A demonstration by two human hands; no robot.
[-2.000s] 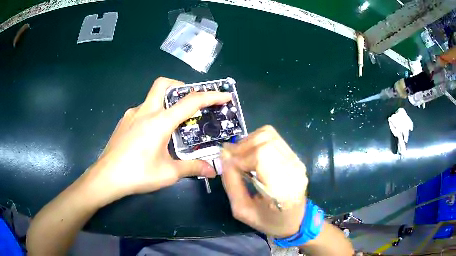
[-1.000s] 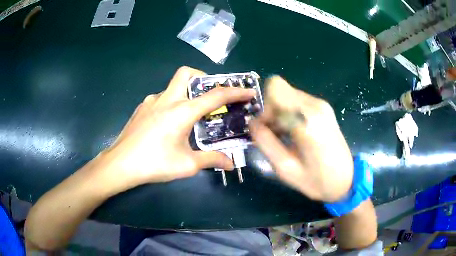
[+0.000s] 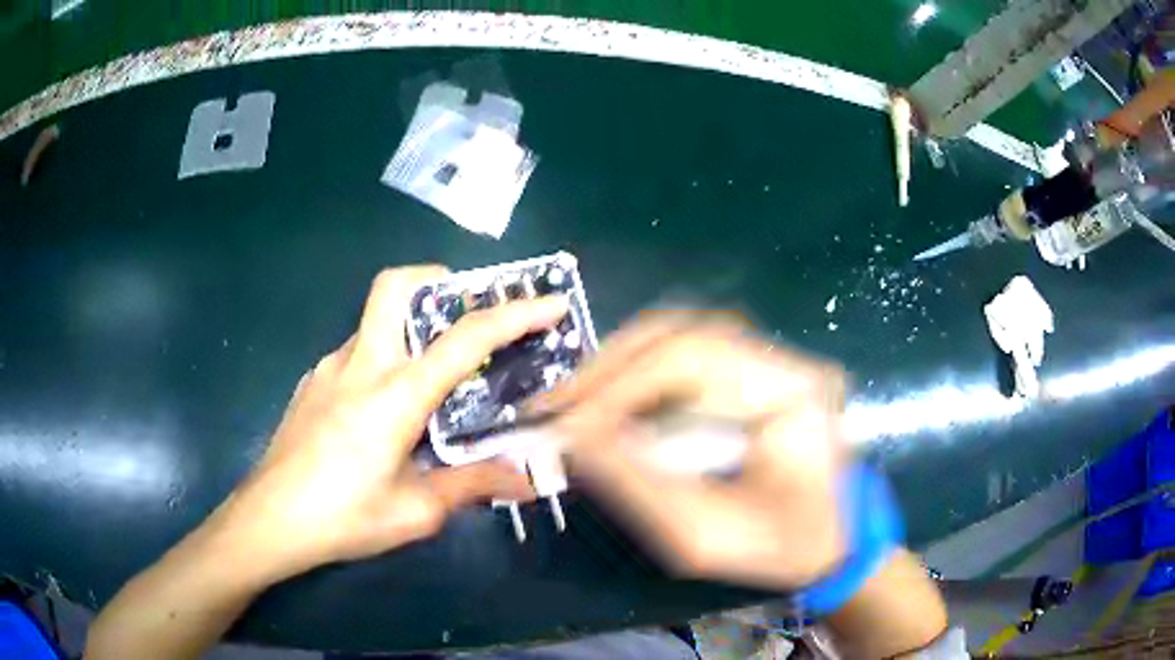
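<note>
My left hand (image 3: 342,445) grips the white adapter housing (image 3: 592,316), its fingers across the open top and its thumb below. The dark circuit board (image 3: 509,374) sits inside, partly hidden by my fingers. Two metal plug pins (image 3: 539,516) point toward me. My right hand (image 3: 722,451), motion-blurred, is at the housing's lower right edge. It holds a slim tool that looks like tweezers (image 3: 496,435); a dark thin tip reaches over the housing's lower edge. Whether the tip touches the board cannot be told.
A stack of translucent insulating sheets (image 3: 461,161) lies beyond the housing, and a single sheet (image 3: 227,135) lies further left. At right are the glue dispensing gun (image 3: 1050,200), a crumpled white item (image 3: 1019,329), a cream tapered stick (image 3: 901,148) and white specks. A brown scrap (image 3: 40,154) lies far left.
Compared with one second ago, the housing and my left hand appear lower and further left. My right hand has moved from the housing's right side to its lower right edge. The whole view has shifted.
</note>
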